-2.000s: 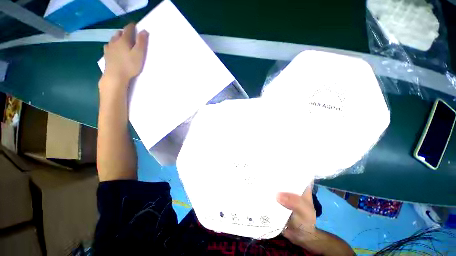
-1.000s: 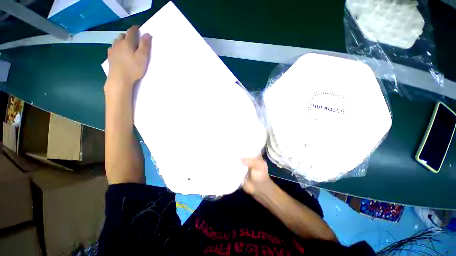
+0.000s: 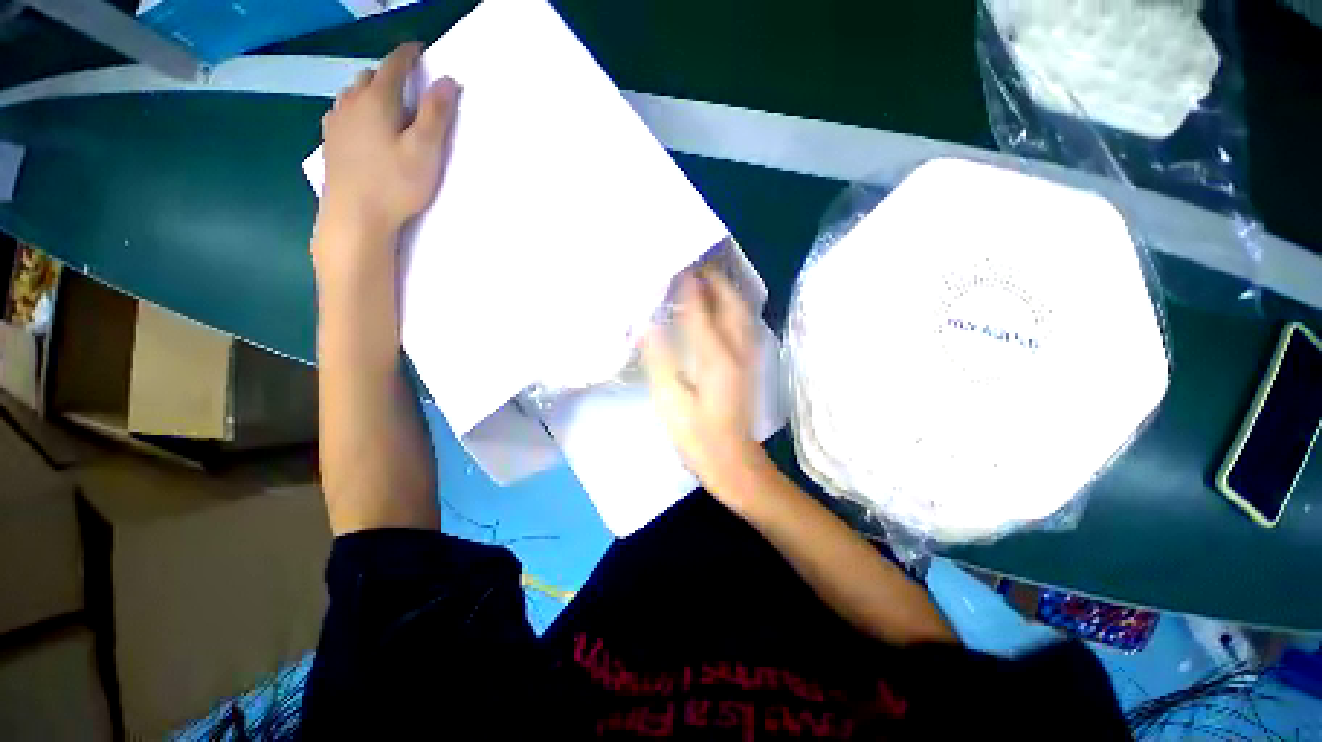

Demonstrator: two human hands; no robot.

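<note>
A white product box (image 3: 558, 218) lies slanted in front of me, its open end facing down and right. My left hand (image 3: 384, 138) grips its left edge, thumb on the top face. My right hand (image 3: 706, 370), blurred, is at the open end, over crinkled clear bag and near the projecting white flap (image 3: 616, 449). A bagged white unit shows only as a sliver inside the opening; the rest is hidden. Whether my right fingers grip anything is unclear. To the right lies a stack of bagged white units (image 3: 986, 348), with a small printed ring on top.
A smaller bagged white piece (image 3: 1116, 58) lies at the upper right. A smartphone (image 3: 1276, 428) lies at the right. A blue-and-white carton (image 3: 247, 22) is at the upper left. A pale metal rail (image 3: 783, 138) crosses the green bench. Brown cardboard boxes (image 3: 203, 580) stand at lower left.
The white unit in my right hand has moved from over the stack to the box and mostly into its open end. My right hand has moved up to the opening. My left hand stays on the box.
</note>
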